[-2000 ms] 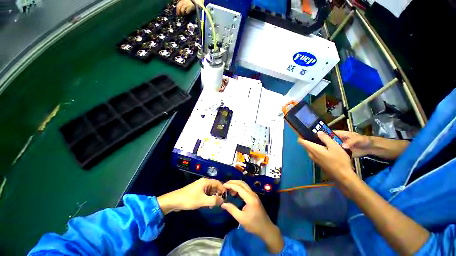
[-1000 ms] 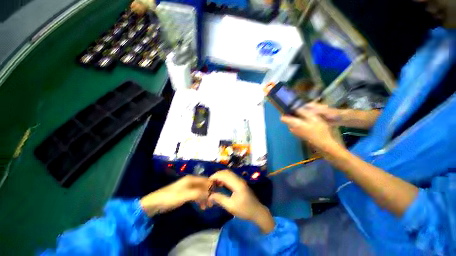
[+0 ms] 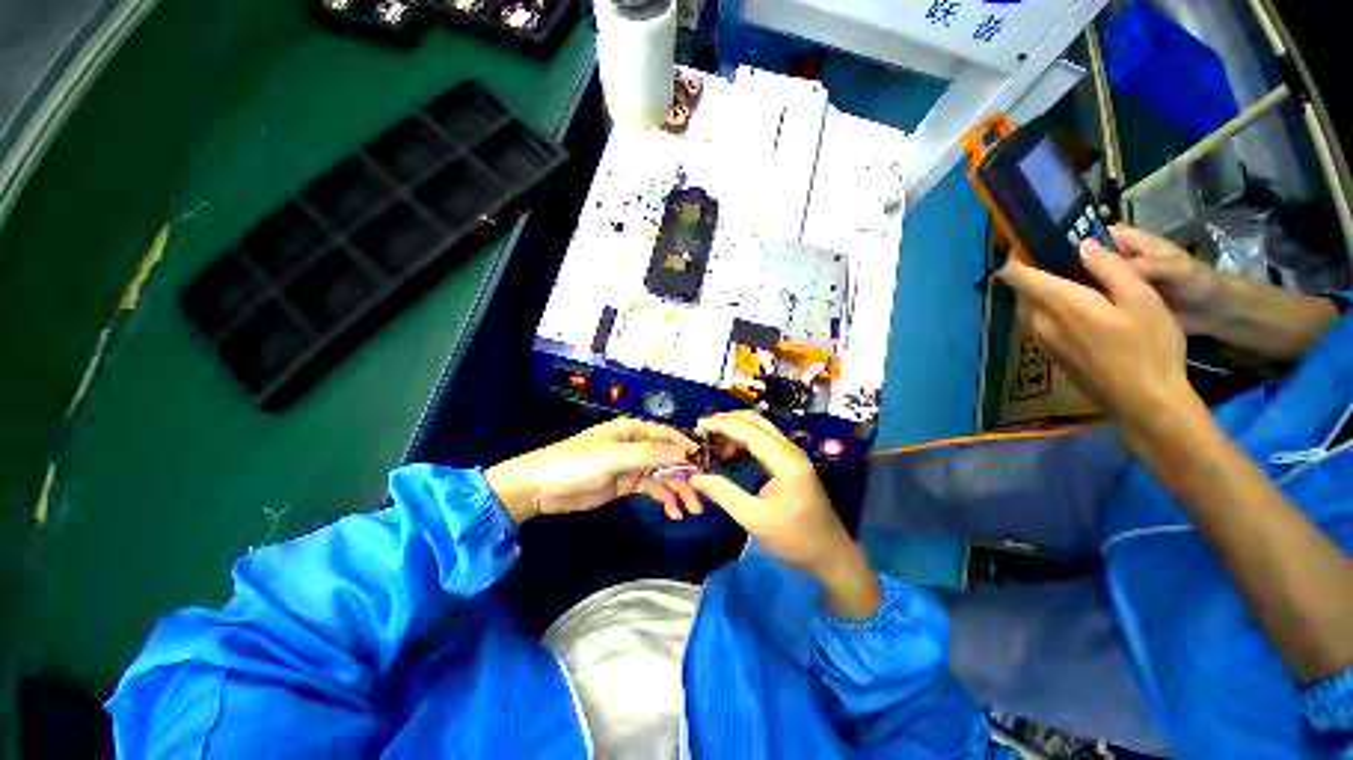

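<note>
My left hand (image 3: pixel 601 466) and my right hand (image 3: pixel 772 498) meet in front of the machine's blue front edge. Between their fingers they hold a small round device assembly (image 3: pixel 678 471), mostly hidden by the fingers, with a pale rim showing. The orange fixture (image 3: pixel 782 377) sits at the front right of the white work plate (image 3: pixel 601 245), just beyond my right hand. A black fixture block (image 3: pixel 683 245) lies mid-plate.
An empty black tray (image 3: pixel 364 238) lies on the green bench (image 3: pixel 112 193) at left. Filled trays (image 3: pixel 512 15) show at the top edge. The white machine head (image 3: pixel 638 67) stands over the plate's rear left. At right, a person holds a teach pendant (image 3: pixel 1046 201). An orange cable (image 3: pixel 965 441) runs near the machine front.
The view has tilted down, so the filled trays are mostly cut off. My hands stay together around the assembly, whose pale rim now shows. The other person still holds the pendant.
</note>
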